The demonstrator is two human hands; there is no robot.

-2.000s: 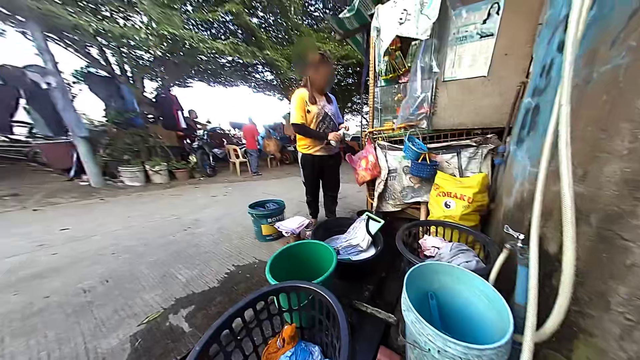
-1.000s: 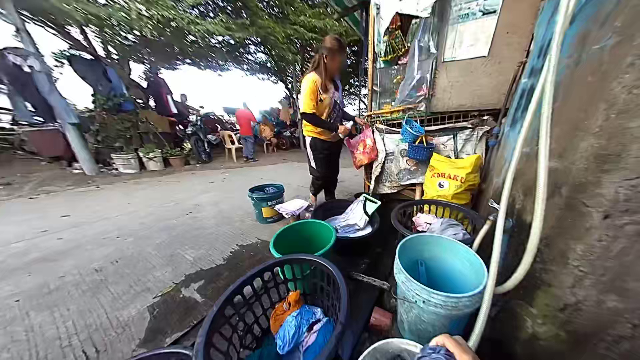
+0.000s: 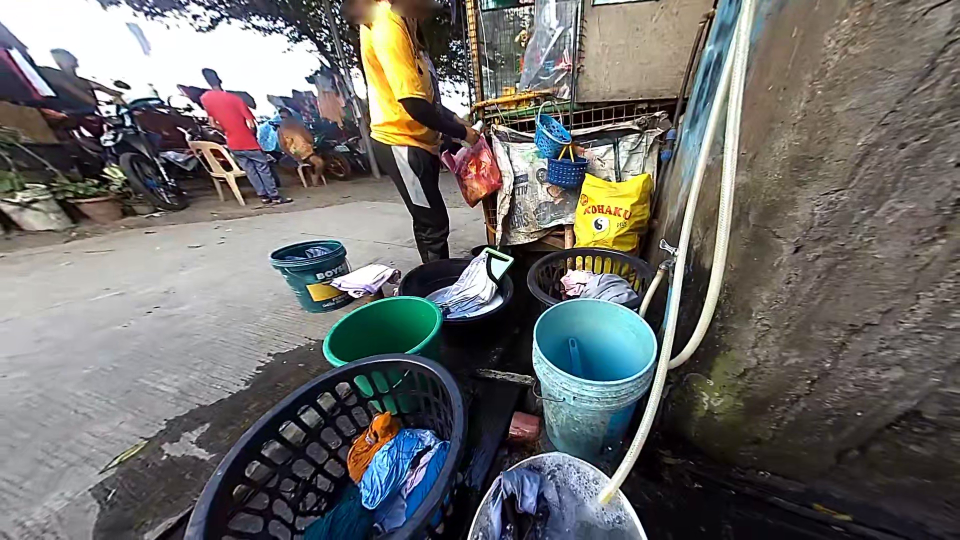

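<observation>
Neither of my hands shows in the head view. At the bottom edge, a whitish bucket (image 3: pixel 634 517) holds soapy water and a greyish wet cloth (image 3: pixel 517 491). The end of a pale hose (image 3: pixel 646 420) reaches into this bucket. Left of it stands a black perforated laundry basket (image 3: pixel 247 457), with an orange cloth (image 3: pixel 373 444) and blue garments (image 3: pixel 397 465) inside. A light blue bucket (image 3: pixel 585 405) with a blue object in it stands behind the whitish one. Beyond the basket is a green bucket (image 3: pixel 382 326).
A person in a yellow shirt (image 3: pixel 397 75) stands behind a black basin (image 3: pixel 420 281) of clothes, near a red plastic bag (image 3: pixel 476 172). A dark green bucket (image 3: pixel 311 281) is at left, a second black basket (image 3: pixel 547 277) at right. A rough wall (image 3: pixel 825 262) with a tap (image 3: pixel 666 251) borders the right.
A hand with a cloth, at the bottom edge one second ago, is out of sight. The view has shifted, showing more of the whitish bucket.
</observation>
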